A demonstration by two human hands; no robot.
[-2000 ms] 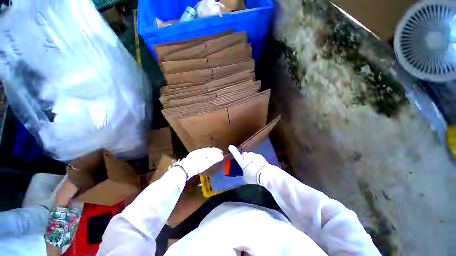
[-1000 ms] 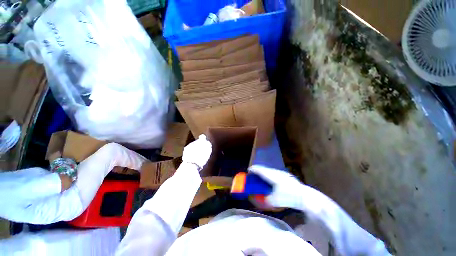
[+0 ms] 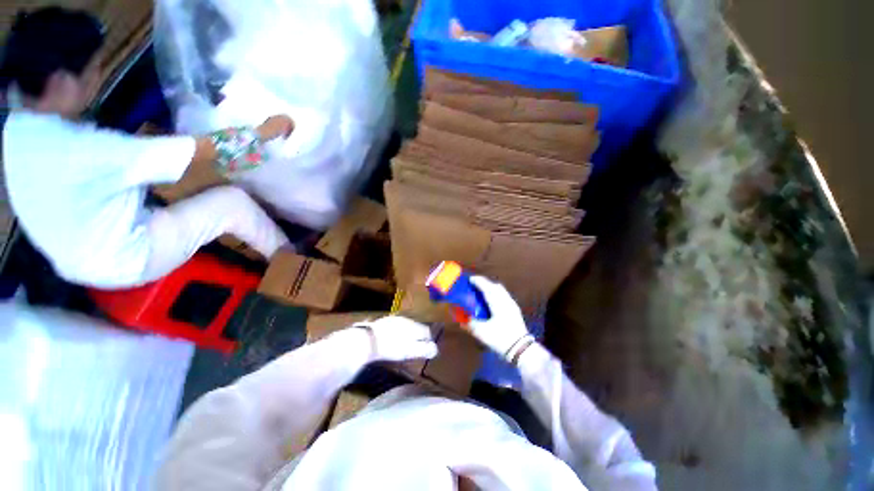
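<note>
My right hand, in a white glove, grips the blue and orange-red tape gun above and right of the carton. My left hand, also gloved, lies on the flaps of a brown carton close to my body and holds it. The carton's lower part is hidden by my body and hand. A leaning stack of flat cartons stands just beyond.
A blue plastic tote with scraps stands behind the stack. A large plastic bag is at back left. A person sits on a red stool at left. Loose cartons lie between. A wrapped stack is front left, a stained concrete ledge right.
The view has swung left. The carton that stood open towards me now has flaps folded under my left hand. The tape gun has moved up over it. The coworker's arm now reaches to the bag.
</note>
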